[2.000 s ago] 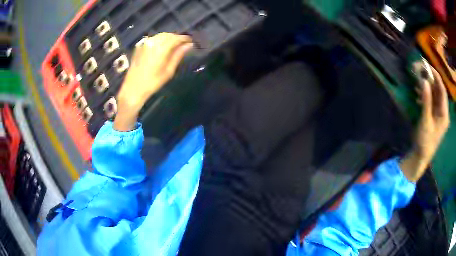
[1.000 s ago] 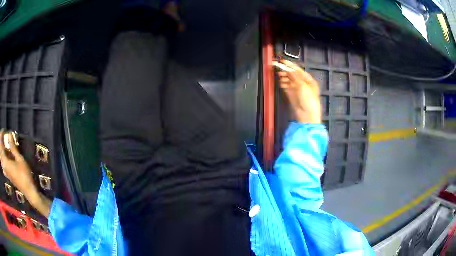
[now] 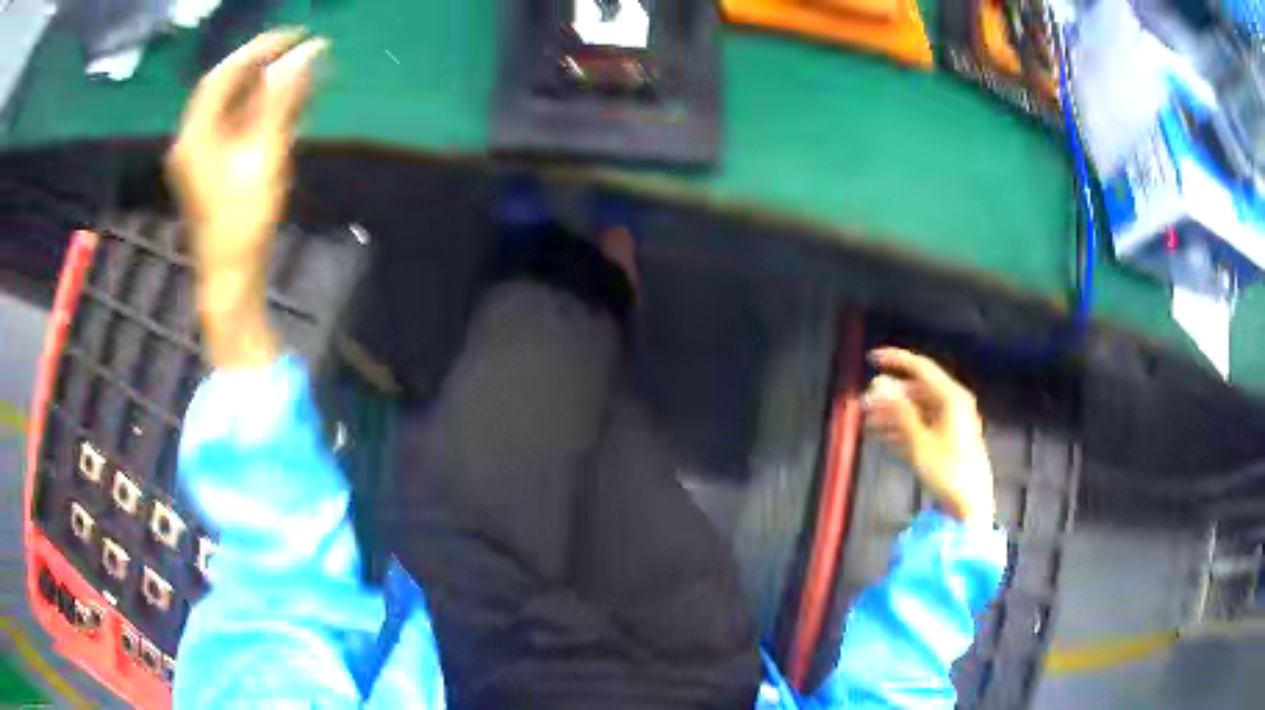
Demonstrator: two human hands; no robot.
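My left hand point(image 3: 239, 153) is raised over the green bench's left front edge. A small pale part, likely a camera module point(image 3: 297, 61), shows blurred at its fingertips. The left parts tray point(image 3: 58, 354) lies below, with pale square modules point(image 3: 128, 490) in its near pockets; my left sleeve hides some. My right hand point(image 3: 936, 423) is over the right parts tray point(image 3: 837, 479), fingers curled near its red rim; blur hides whether they hold anything. The black press fixture point(image 3: 604, 132) stands on the bench, cut off by the top edge, with a white block above its nest.
An orange fixture point(image 3: 846, 25) and a small black fixture point(image 3: 1006, 56) stand to its right. A blue-and-white box point(image 3: 1179, 174) with a red light is at far right, beside a blue cable point(image 3: 1088, 236). My legs lie between the trays, under the bench edge point(image 3: 805, 229).
The view has swung up to show the bench. My left hand has left the left tray and risen over the bench. My right hand remains at the right tray, its fingers more curled.
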